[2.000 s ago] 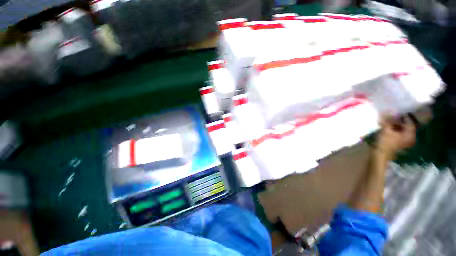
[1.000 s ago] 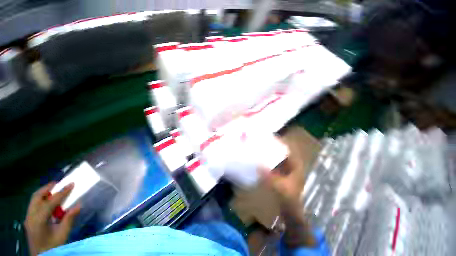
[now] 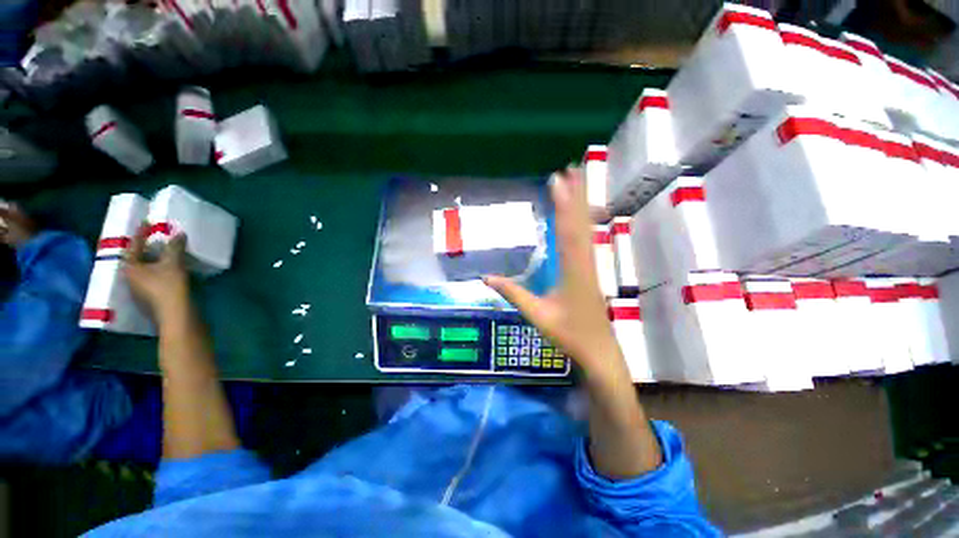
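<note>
A white product box (image 3: 500,233) with a red band lies on the metal pan of the weighing scale (image 3: 473,345), whose green digits are lit. My right hand (image 3: 555,289) is at the right side of the pan, fingers spread, beside the box, with no grip on it. My left hand (image 3: 158,268) is on a small group of product boxes (image 3: 200,226) at the left of the bench, fingers over the near edge of one box. Whether it grips that box is hard to tell.
Stacked boxes (image 3: 736,231) stand in tiers right of the scale. Loose cartons (image 3: 250,140) lie at the back left. Paper scraps (image 3: 302,311) dot the green bench. Another person's blue sleeve (image 3: 53,305) is at the far left. Brown cardboard (image 3: 768,452) shows below the stack.
The view has swung left. My right hand has left the stacked boxes and is over the scale, its carton gone. My left hand has moved from the scale to the boxes at the left.
</note>
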